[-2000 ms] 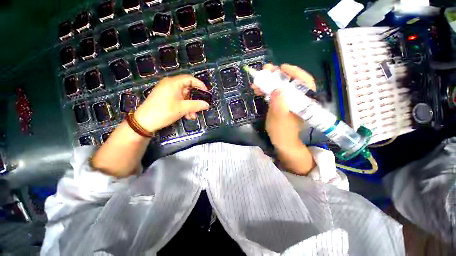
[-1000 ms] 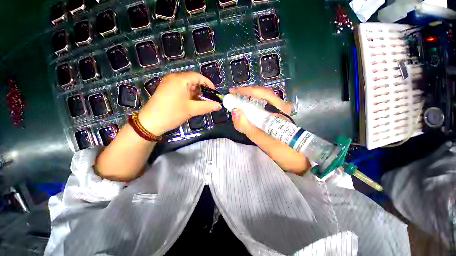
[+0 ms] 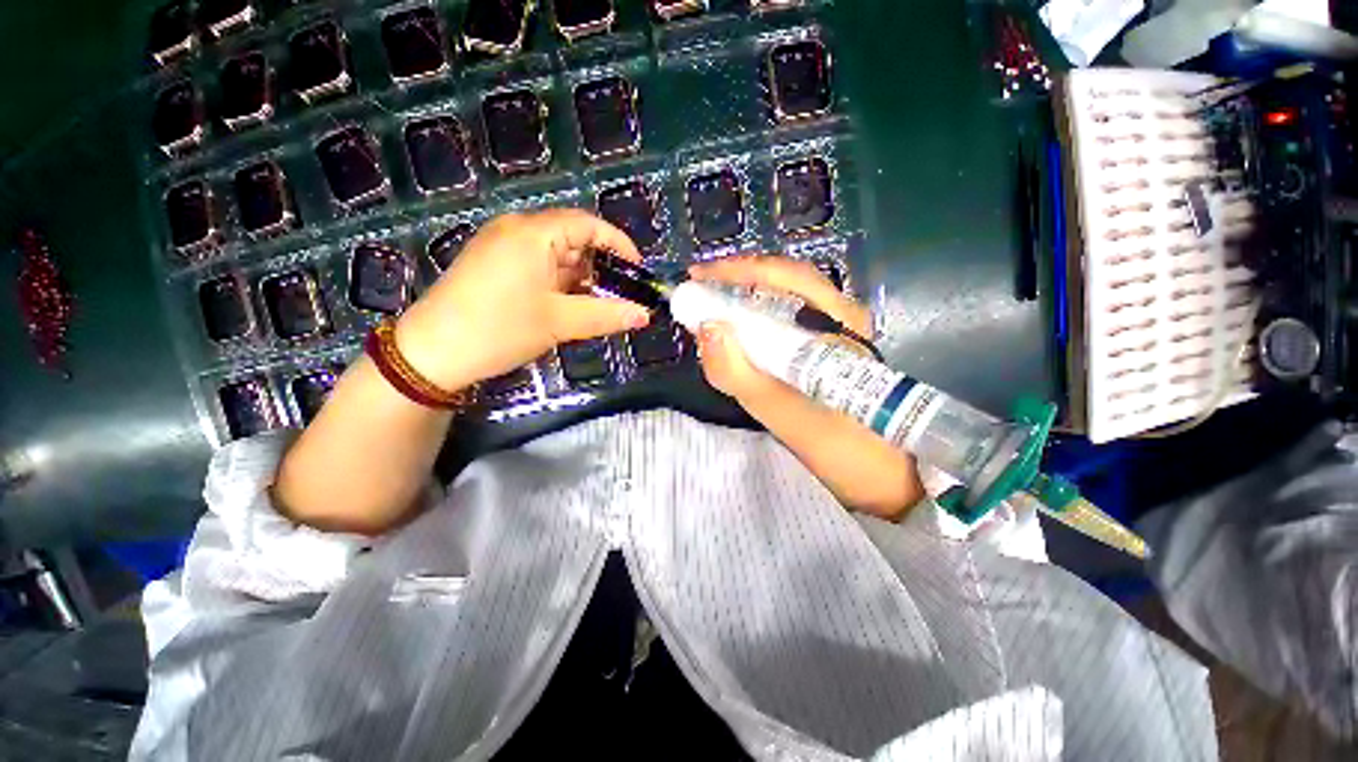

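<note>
My left hand (image 3: 514, 305), bare with an orange-brown band at the wrist, pinches a small black watch-like housing (image 3: 626, 279) between thumb and fingers, seen nearly edge-on. My right hand (image 3: 767, 365) is closed around a large clear-white dispensing syringe (image 3: 842, 380) with a printed label. The syringe's front end is at the housing's right side; the needle tip is small, and whether it touches cannot be told. A green cap (image 3: 1013, 462) with a yellowish hose is at its rear. A dark thin stick lies alongside the syringe, partly hidden by my right hand.
Clear blister trays (image 3: 700, 112) with rows of black housings lie in front and left. A white board (image 3: 1162, 253) of tiny parts and a black box with red light (image 3: 1293, 149) stand right. Dark red parts (image 3: 42, 302) lie far left. A person's sleeve (image 3: 1266, 566) shows lower right.
Since two seconds ago, the syringe has moved left and down to the housing, and the view has shifted. Over the last second, the hands have barely moved; the housing is tilted slightly differently.
</note>
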